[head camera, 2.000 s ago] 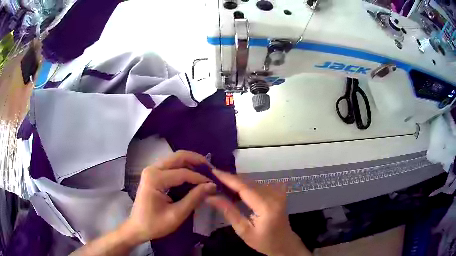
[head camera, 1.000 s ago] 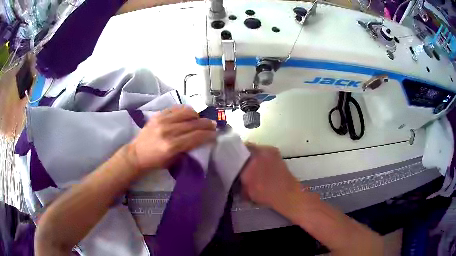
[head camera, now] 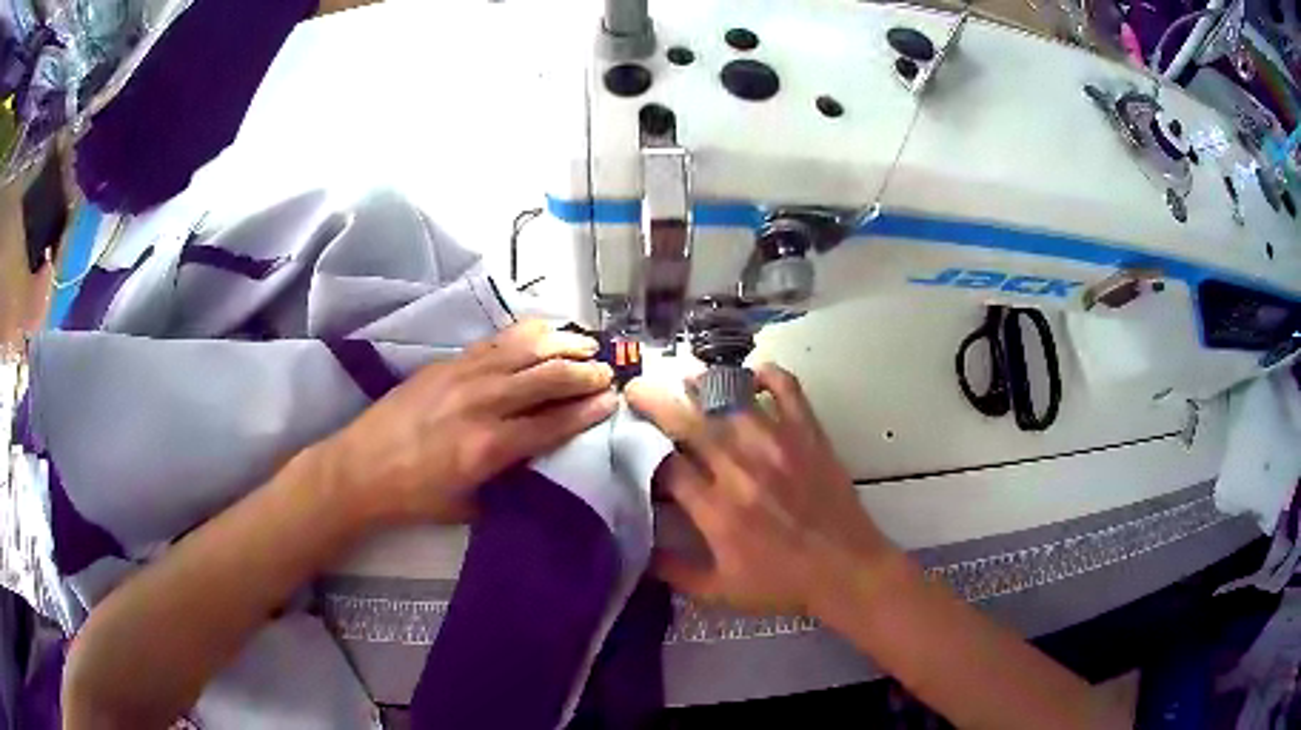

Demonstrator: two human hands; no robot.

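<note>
The garment cloth (head camera: 193, 414), pale grey-lilac with purple bands, lies piled left of the needle. A deep purple part (head camera: 521, 599) hangs over the front table edge below my hands. My left hand (head camera: 478, 414) presses flat on the cloth just left of the presser foot, fingertips beside the red-orange spot. My right hand (head camera: 756, 492) is at the cloth's right edge, fingers bent, just below the knurled grey knob (head camera: 725, 385); its fingertips are slightly blurred. The cloth edge at the needle is mostly hidden by my fingers. The white machine head (head camera: 856, 157) stands above.
Black-handled scissors (head camera: 1009, 368) lie on the machine bed right of the needle. A grey measuring scale (head camera: 1042, 566) runs along the front table edge. A purple cut piece (head camera: 179, 100) lies at the upper left. The dark control panel (head camera: 1244, 317) is at the right.
My hands first worked low near the table edge, then moved up to the needle with the cloth. My right hand has since moved up and left, close to the knob. The view has shifted.
</note>
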